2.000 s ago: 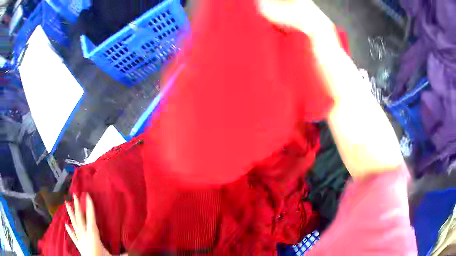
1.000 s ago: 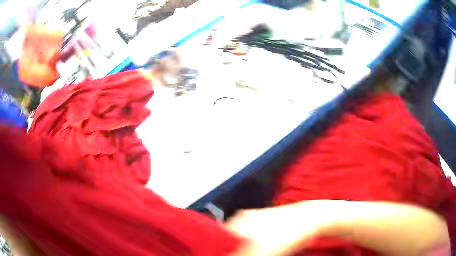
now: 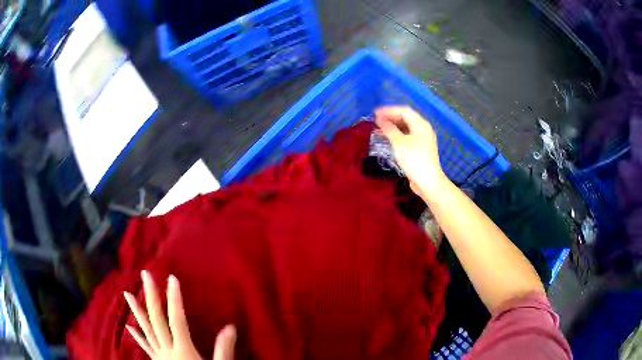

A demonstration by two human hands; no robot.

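Observation:
A large red garment heap (image 3: 303, 260) fills the lower middle of the view and reaches over the near side of a blue perforated crate (image 3: 464, 126). My left hand (image 3: 165, 330) lies flat on the cloth at the lower left, fingers spread. My right hand (image 3: 408, 140) is over the crate at the garment's far tip, with thumb and fingers bent together and pinching the red cloth's edge. Pale tangled threads show just beneath the right hand. The rest of the crate's inside is partly hidden by the cloth.
Another blue crate (image 3: 246, 53) stands at the upper left on the grey floor (image 3: 486, 42). White blue-edged boards (image 3: 116, 119) are at the left. Dark green cloth (image 3: 521, 218) lies right of my forearm. Thread scraps lie on the floor at the right.
The view has turned from the white table back to the crates. Compared with two seconds ago, the red cloth lies lower, no longer lifted, and my right hand is over the crate.

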